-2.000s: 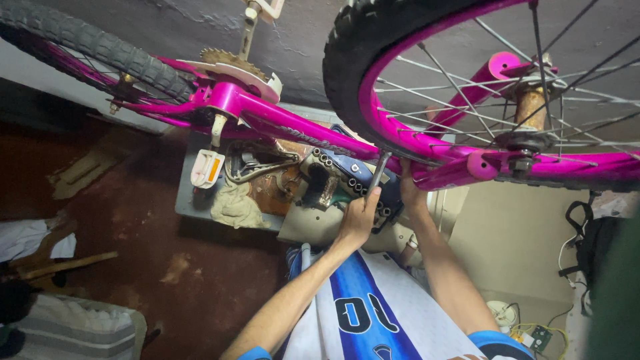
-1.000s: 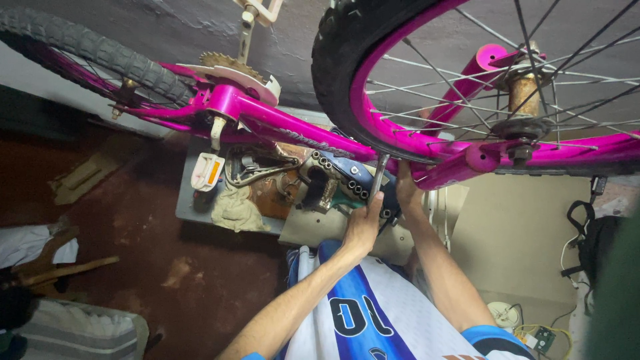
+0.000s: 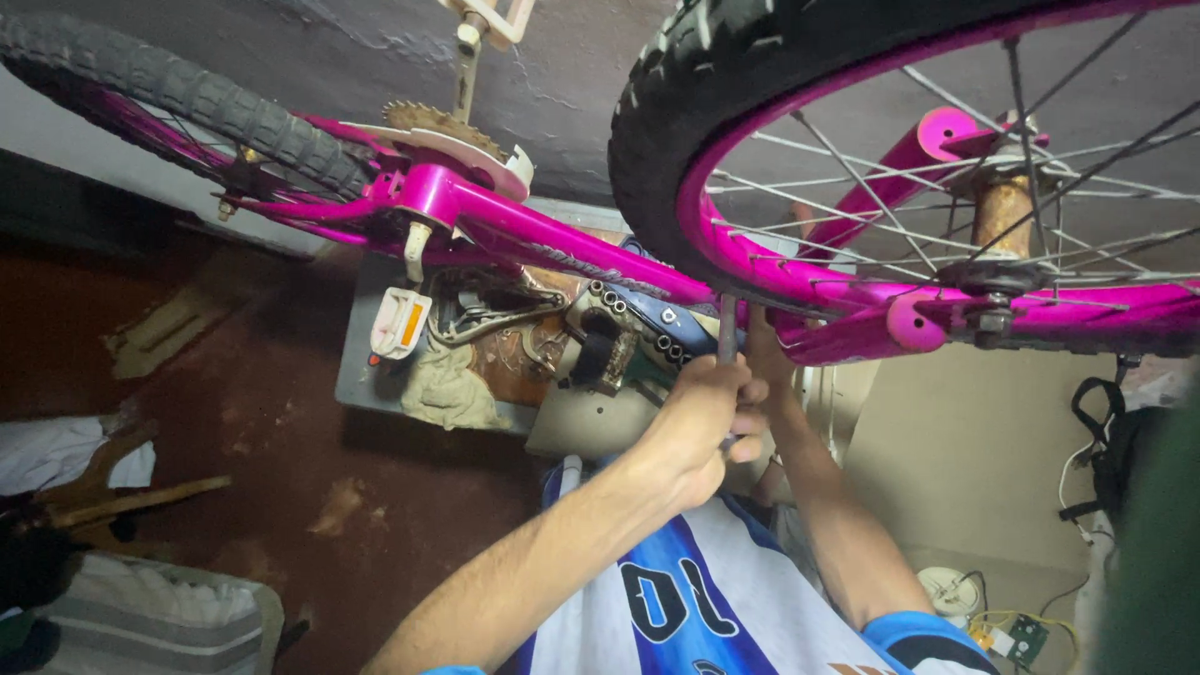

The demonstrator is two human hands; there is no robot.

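Note:
A bicycle with a magenta frame (image 3: 581, 251) hangs or stands upside down across the view; what supports it is hidden. Its front wheel's black tire (image 3: 656, 159) is nearest the camera at upper right. My left hand (image 3: 708, 412) is closed around a metal hand tool (image 3: 727, 328), whose upper end reaches the frame beside the tire; the tool's exact kind is not visible. Just right of it, my right hand (image 3: 767, 352) reaches up behind the fork area, its fingers mostly hidden by the frame and wheel. The rusty chainring (image 3: 441, 127) and a white pedal (image 3: 401, 323) are at left.
Below the frame, a table (image 3: 361, 375) bears a socket set (image 3: 670, 323), a beige cloth (image 3: 455, 389) and metal bicycle parts (image 3: 497, 309). A striped cushioned item (image 3: 150, 619) lies at lower left. Cables (image 3: 1050, 623) and a black bag (image 3: 1116, 450) are at right.
My left hand has shifted slightly down along the tool, and its fingers sit differently on it. My right hand stays up by the fork.

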